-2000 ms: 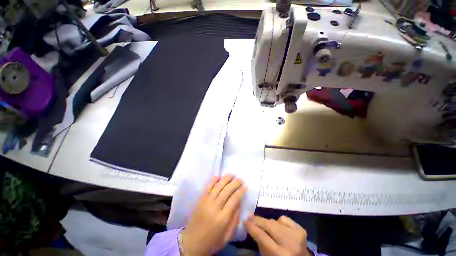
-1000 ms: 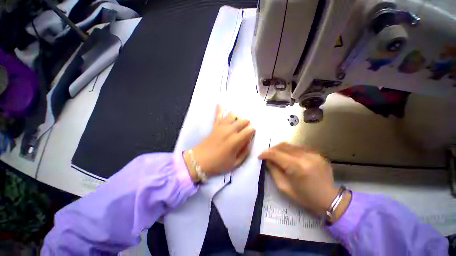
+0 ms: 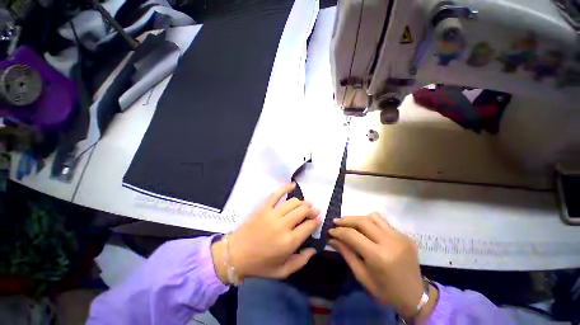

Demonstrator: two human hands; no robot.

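Observation:
The piece being sewn (image 3: 321,152) lies pale side up, running from under the needle area of the sewing machine (image 3: 375,57) to the table's front edge, with a black strip along its right side. My left hand (image 3: 273,235) holds its near end, fingers bent, beside a small folded dark edge. My right hand (image 3: 378,257) pinches the black edge between thumb and fingers, just right of my left hand. The needle area is washed out by bright light, so the needle itself cannot be made out.
Black cut panels (image 3: 203,101) lie left of the piece. Curled grey-black fabric pieces (image 3: 143,73) and a purple machine end (image 3: 38,89) are farther left. A dark flat rectangle, perhaps a phone (image 3: 570,195), is at the right. A printed ruler (image 3: 458,247) runs along the front edge.
Both hands have moved back toward the table's front edge. The near end of the piece, which hung over the edge, is now gathered at my fingers with more black showing. The camera view has shifted.

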